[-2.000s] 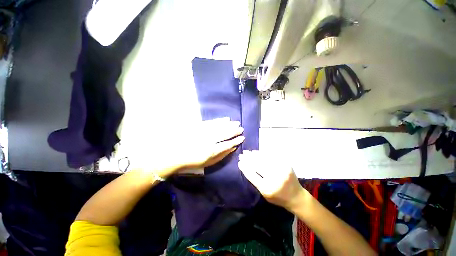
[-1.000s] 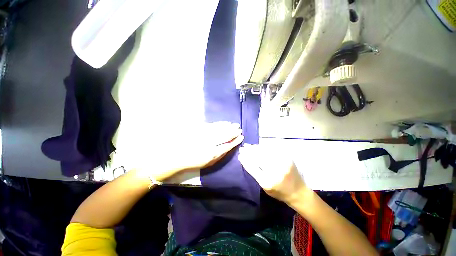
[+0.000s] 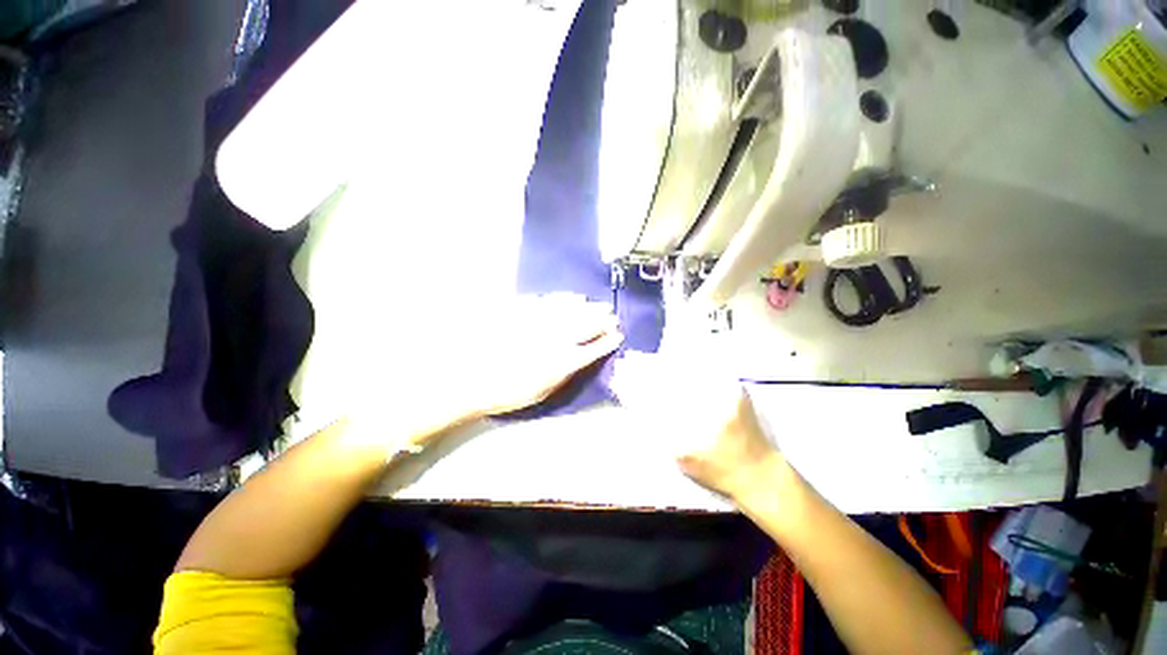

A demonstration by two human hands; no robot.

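A dark purple fabric panel [image 3: 558, 205] lies under the sewing machine head [image 3: 730, 141] and runs away from me past the presser foot [image 3: 619, 274]. My left hand [image 3: 544, 352] lies flat on the panel just in front and left of the foot, fingers together. My right hand [image 3: 685, 407] is on the panel's near right part, close to the left fingertips. Both hands are washed out by glare, so the right fingertips and their exact hold cannot be told. More dark purple cloth [image 3: 563, 569] hangs below the table's front edge.
Dark cut panels [image 3: 237, 333] lie at the left. A white lamp cover [image 3: 275, 166] juts in above them. Black scissors [image 3: 874, 292], a small yellow-pink tool [image 3: 783, 285] and a ribbed knob [image 3: 854, 243] are right of the needle. Black strips [image 3: 979, 422] lie at the right.
The panel has moved away from me under the machine, and its near end has left the table front between my arms. My hands stay near the foot; the view has shifted.
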